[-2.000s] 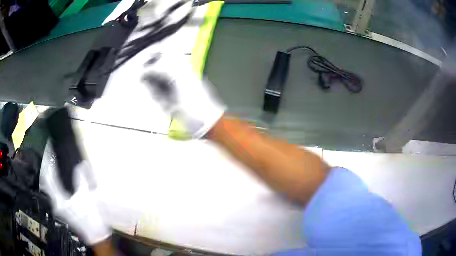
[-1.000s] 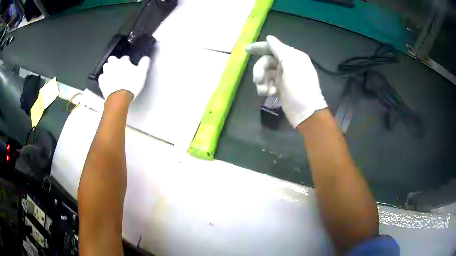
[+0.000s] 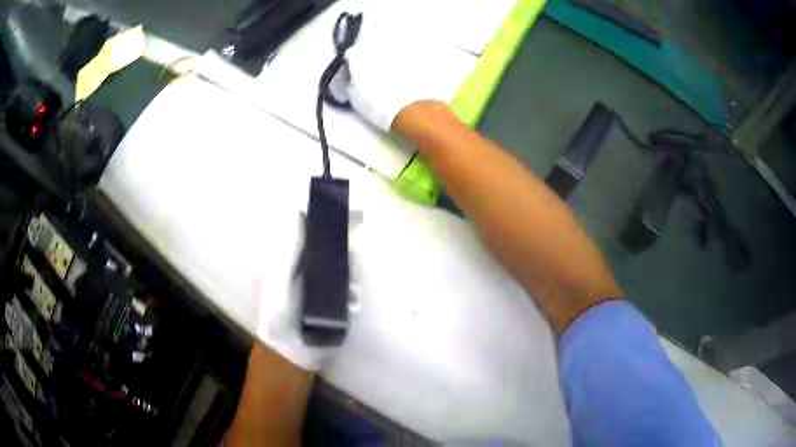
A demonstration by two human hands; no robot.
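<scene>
A black power adapter (image 3: 326,262) is over the white ledge in the middle of the view, its long side pointing away from me. My left hand (image 3: 292,306), in a white glove, is under and around the adapter and holds it; the brick hides much of the glove. The black cord (image 3: 323,131) runs from the brick's far end up to a tied coil. My right hand (image 3: 367,83), in a white glove, is closed on the cord beside the coil; its fingers are partly hidden.
The lime-green strip (image 3: 476,92) crosses the dark belt. Two adapters (image 3: 583,150) with cords lie right of it. More black adapters (image 3: 275,26) lie at the top left. The scanner (image 3: 35,118) shows red light beside yellow paper (image 3: 112,63). The test station's pale sockets (image 3: 51,244) are at lower left.
My left hand has brought an adapter from the white sheet back over the ledge. My right hand has moved left from above the belt and taken hold of the cord.
</scene>
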